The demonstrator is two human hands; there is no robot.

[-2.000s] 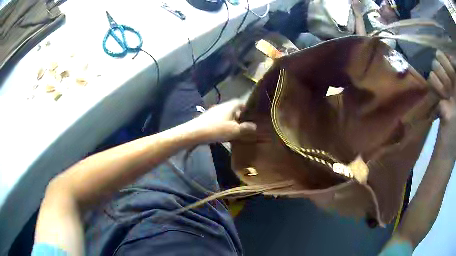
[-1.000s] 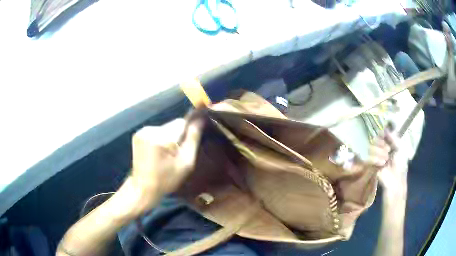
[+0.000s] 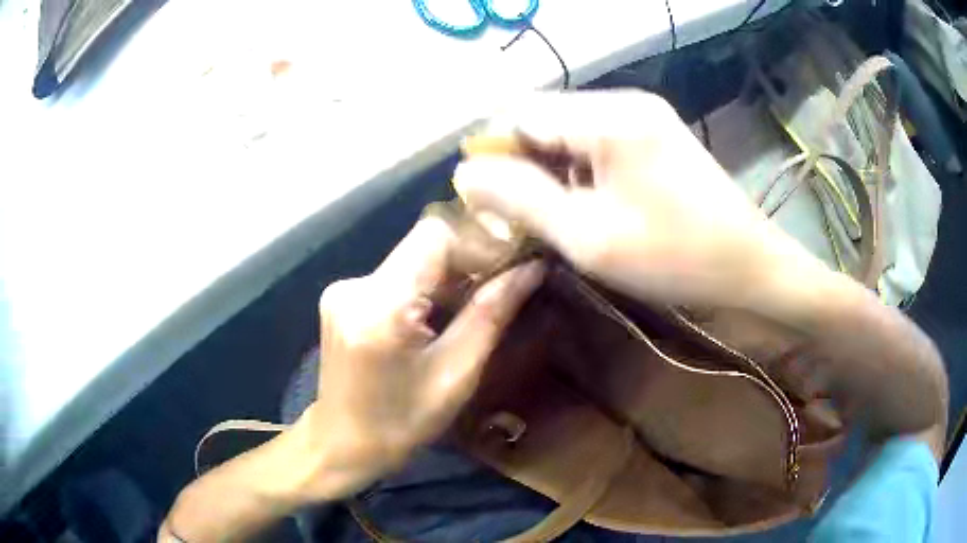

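Note:
The open brown handbag (image 3: 573,467) lies on my lap, with its inside facing up. The gold zipper (image 3: 732,373) runs along its opening to the right. My left hand (image 3: 398,350) grips the bag's near-left top corner between thumb and fingers. My right hand (image 3: 626,180) is at the same corner from above, blurred, its fingers closed on the yellow-orange zipper end tab (image 3: 493,142). A small metal fitting (image 3: 507,428) shows on the bag's inner face. Whether my right hand also holds a tool cannot be seen.
Teal scissors (image 3: 477,13) lie on the white table (image 3: 138,244) at the top edge, cut by the frame. Thin dark cords lie near them. A few small scraps (image 3: 280,68) are on the table. Pale panels with yellow edges (image 3: 827,180) hang at the right. A folded brown piece (image 3: 90,37) is top left.
My right hand has moved from the bag's far right side to the corner by my left hand and closed on the tab. The scissors now sit higher in view.

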